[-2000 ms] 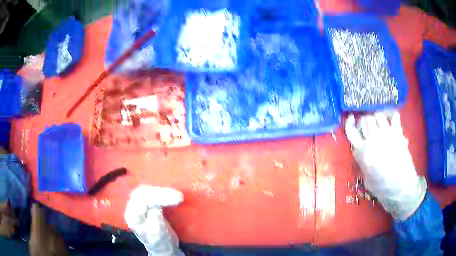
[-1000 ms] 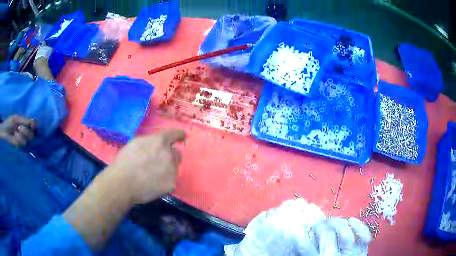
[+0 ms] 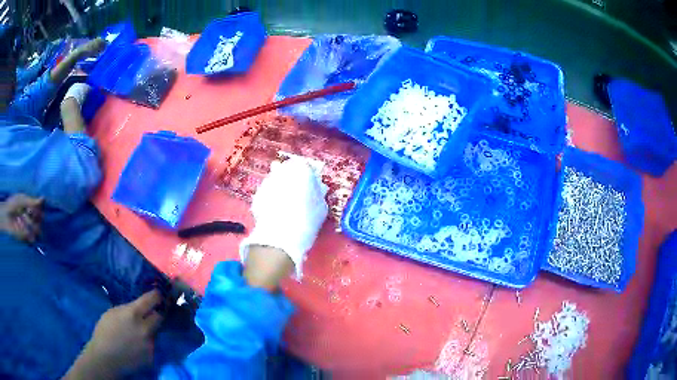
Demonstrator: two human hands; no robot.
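Observation:
My left hand [image 3: 288,211], in a white glove with a blue sleeve, lies over the clear bag with small red rings [image 3: 245,163] at left centre. Its fingertips are at the bag's white label, and whether they hold anything cannot be told. At the bottom edge a thin white sliver [image 3: 413,375] shows, probably my gloved right hand, almost wholly cut off. Clear rings [image 3: 390,286] and a few metal pins [image 3: 404,328] lie loose on the red bench [image 3: 356,326]. Small white plastic parts [image 3: 562,338] are piled at lower right with pins beside them.
The wide blue tray [image 3: 438,261] of clear rings is at centre right, beside the bin of metal pins [image 3: 590,226]. A bin of white parts [image 3: 356,111] overlaps the tray. A red rod [image 3: 275,107], blue bin [image 3: 159,178] and black strip [image 3: 211,228] are left. Neighbours' hands [image 3: 122,334] show left.
My gloved left hand has moved from the bottom centre up and left onto the clear bag. The neighbour's bare hand has drawn back from the bench towards the lower left. The view has shifted slightly.

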